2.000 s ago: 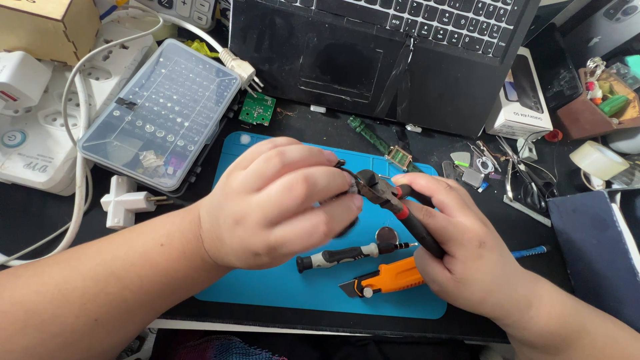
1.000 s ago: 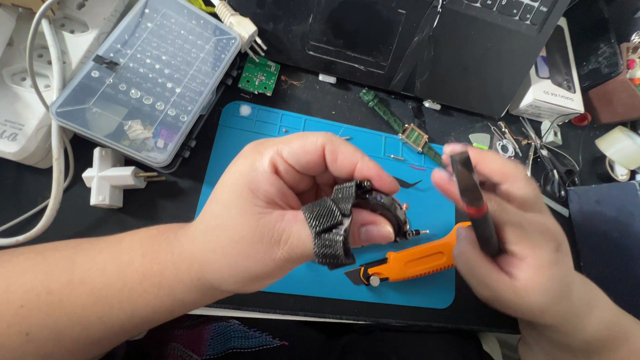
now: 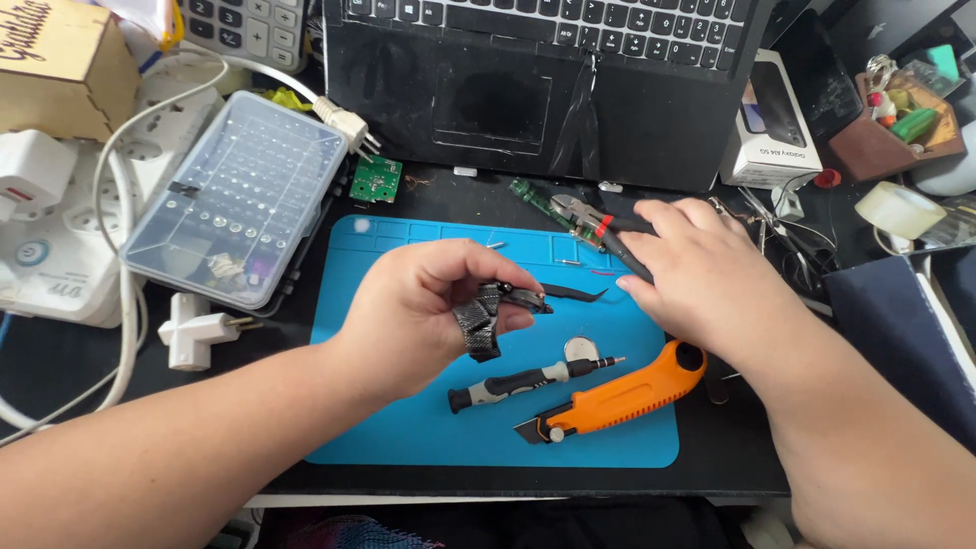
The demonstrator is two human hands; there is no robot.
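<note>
My left hand point(image 3: 435, 305) holds a black wristwatch point(image 3: 482, 322) with a woven metal band above the blue work mat point(image 3: 488, 446). My right hand point(image 3: 690, 267) is on the handles of diagonal cutting pliers point(image 3: 591, 217), whose jaws lie over a green circuit board strip point(image 3: 537, 200); whether the fingers still grip is unclear. Black curved tweezers point(image 3: 576, 293) lie just right of the watch. Below are a round coin cell point(image 3: 581, 349), a grey and black precision screwdriver point(image 3: 526, 383) and an orange utility knife point(image 3: 633, 390) with its blade out.
A laptop point(image 3: 488, 99) stands behind the mat. To the left are a clear plastic bit case point(image 3: 236, 198), a white plug adapter point(image 3: 194, 332) and a power strip point(image 3: 69, 252). A phone box point(image 3: 770, 126), tangled wires, a tape roll point(image 3: 900, 210) and a dark blue box point(image 3: 892, 320) are on the right.
My right hand has moved away from the watch with the pliers, up and right to the circuit board strip. My left hand still holds the watch.
</note>
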